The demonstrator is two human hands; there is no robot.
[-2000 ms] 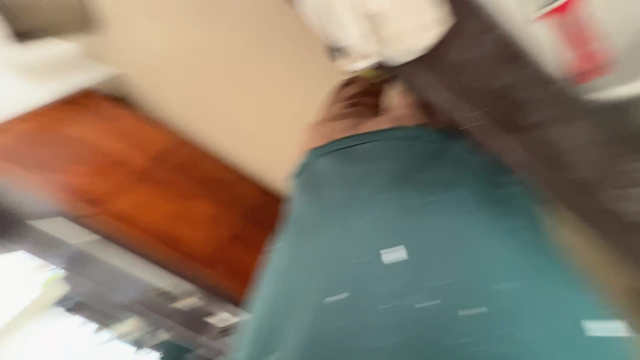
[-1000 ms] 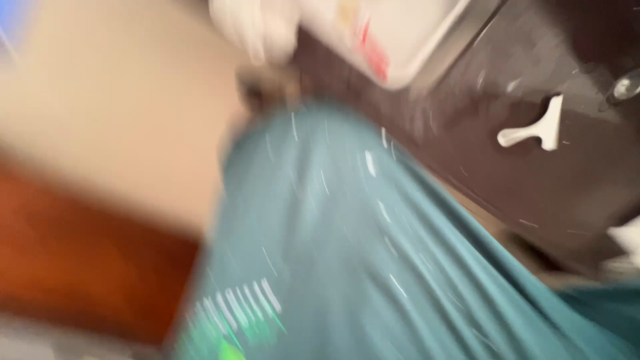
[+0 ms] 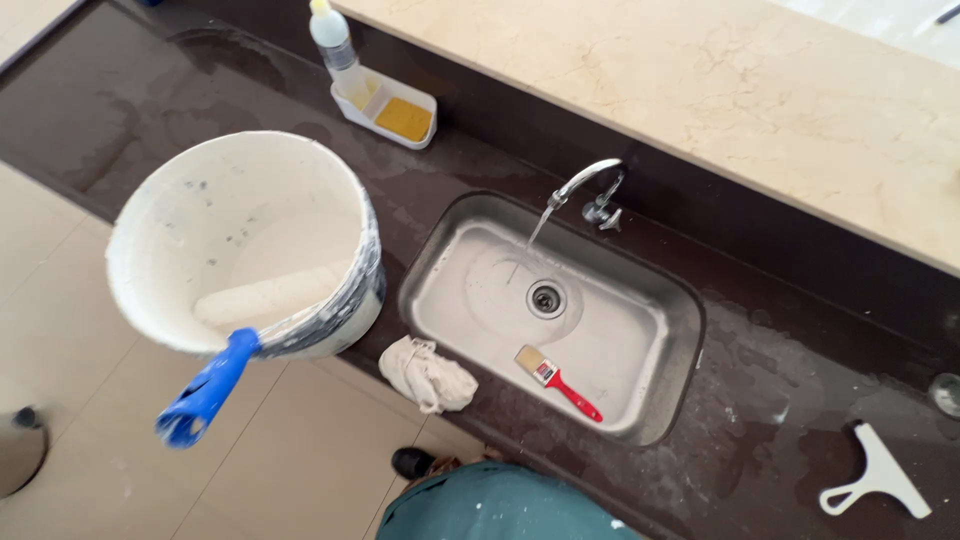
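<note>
Neither my left hand nor my right hand shows in the head view. A stainless steel sink [image 3: 480,322] is set in the dark countertop, with water running from a curved chrome faucet [image 3: 589,172]. Inside the basin lies a paintbrush [image 3: 574,397] with a red handle and pale bristles. A crumpled white cloth [image 3: 427,375] rests at the counter's front edge. Left of the sink stands a large paint-smeared white bucket [image 3: 330,330]. A paint roller's white sleeve [image 3: 262,296] lies inside it, and a blue handle [image 3: 210,390] sticks out over the rim.
Behind the sink, a white caddy [image 3: 420,142] holds a bottle [image 3: 334,45] and a yellow sponge [image 3: 405,118]. A white squeegee [image 3: 877,472] lies at the right of the wet dark countertop [image 3: 757,375]. A beige stone ledge [image 3: 675,90] runs along the back.
The view has swung from the teal, paint-specked clothing to the counter. The sink, faucet and bucket now show clearly.
</note>
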